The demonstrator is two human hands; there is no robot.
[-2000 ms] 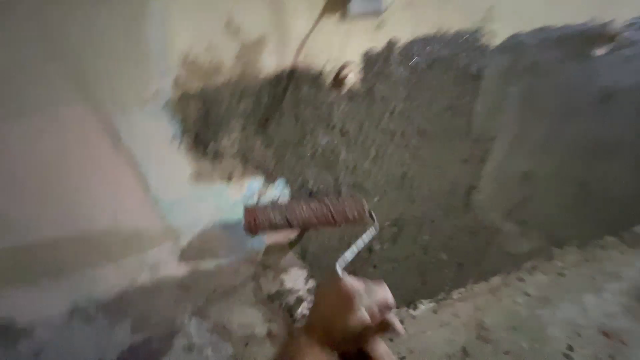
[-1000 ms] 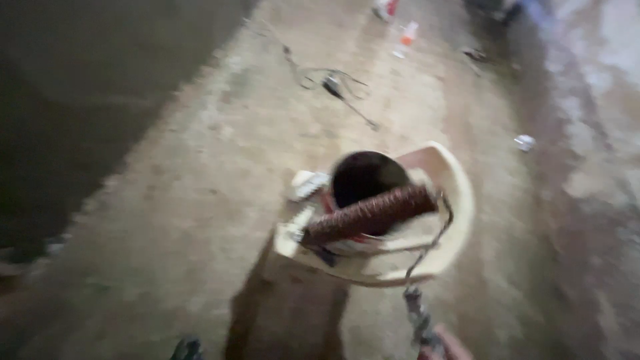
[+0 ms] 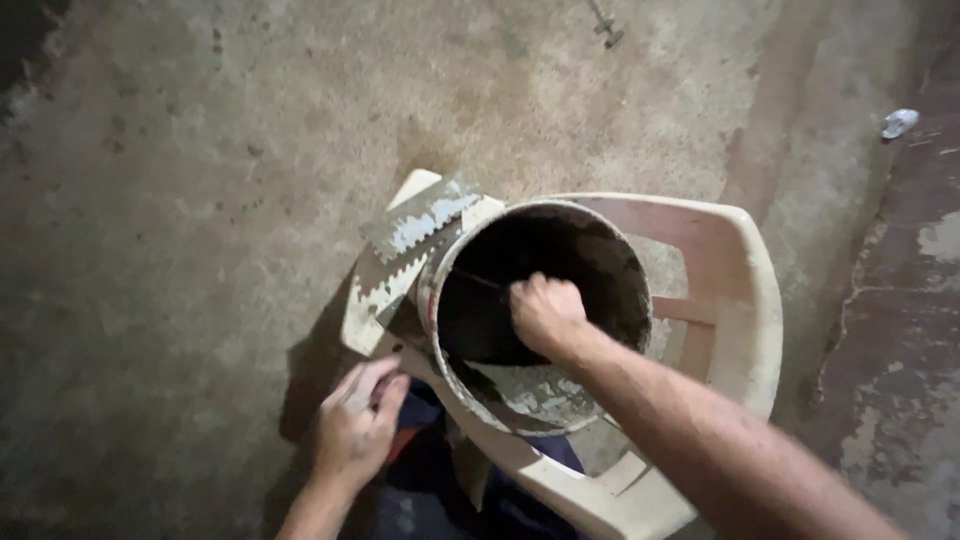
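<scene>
My right hand [image 3: 547, 311] is inside the mouth of a round bucket [image 3: 646, 300], its fingers curled. A thin rod or wire runs left from the fingers, probably part of the paint roller's frame, but the roller sleeve is lost in the dark interior. The bucket stands on a cream plastic chair [image 3: 761, 300]. To its left, a notched metal trowel [image 3: 420, 221] with pale, dried material on the blade lies on the chair. My left hand [image 3: 360, 420] hovers by the chair's lower left edge with bent fingers and holds nothing.
Stained concrete floor [image 3: 187, 225] surrounds the chair. A small metal object [image 3: 609, 34] lies on the floor at the top, and a crumpled whitish piece [image 3: 900, 122] is at the right beside a worn, reddish-brown surface [image 3: 907, 322]. Dark clothing shows below the bucket.
The paint roller was by the wall, then above the bucket; now my right hand is down inside the bucket and the sleeve is out of sight. My left hand has come into view.
</scene>
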